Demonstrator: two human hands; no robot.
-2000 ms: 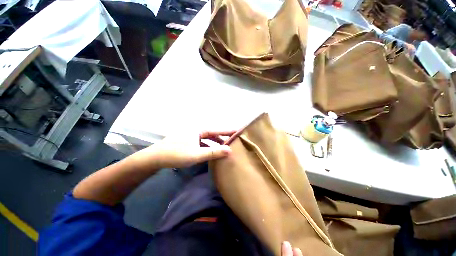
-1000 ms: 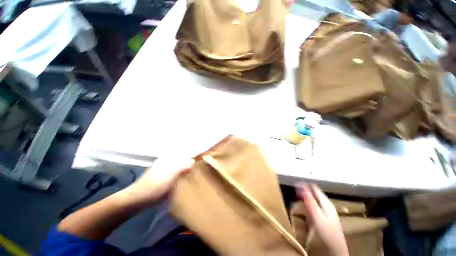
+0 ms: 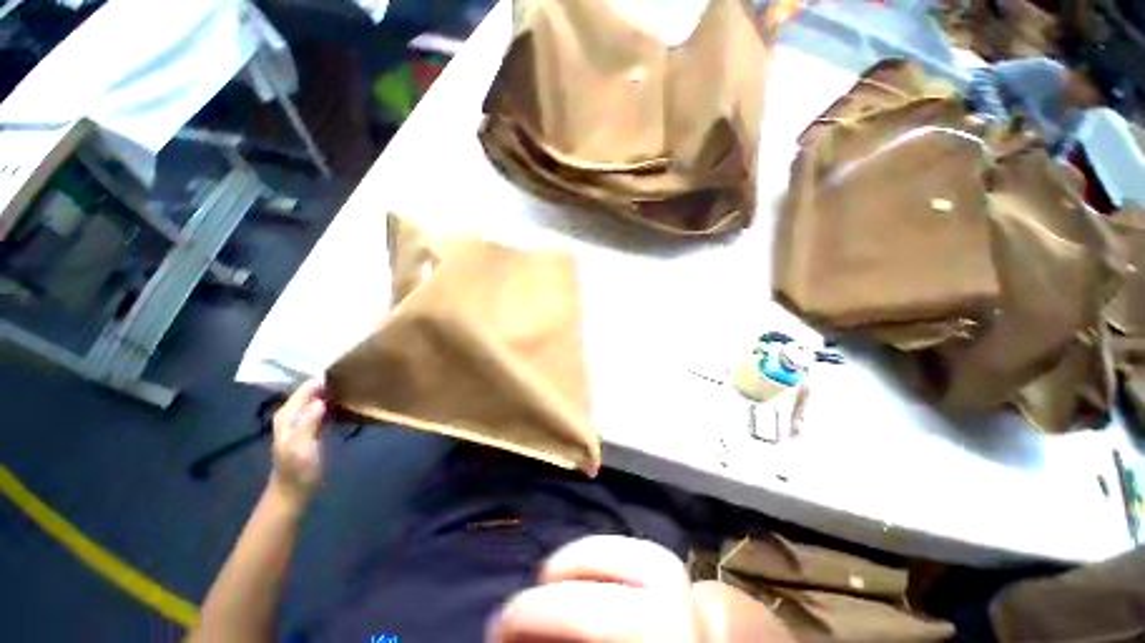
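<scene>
A tan-brown bag body point(image 3: 483, 345) lies over the near table edge, its pale edge binding running along the lower side. My left hand point(image 3: 299, 436) grips its left corner, fingers closed around the cloth. My right hand point(image 3: 615, 597) is large and blurred at the bottom, close to the camera and apart from the bag. Its fingers look curled, but I cannot tell whether it holds anything.
Brown bags are heaped on the white table point(image 3: 653, 295), at the back point(image 3: 628, 101) and right point(image 3: 885, 232). A pale tool cup point(image 3: 763, 374) with a blue item stands mid-right. More bags point(image 3: 816, 572) lie below the edge. A person's sleeve point(image 3: 1030, 94) shows at the back right.
The bag has moved up and left from my lap onto the table edge and turned. My left hand is now at its left corner. My right hand has moved to the bottom centre.
</scene>
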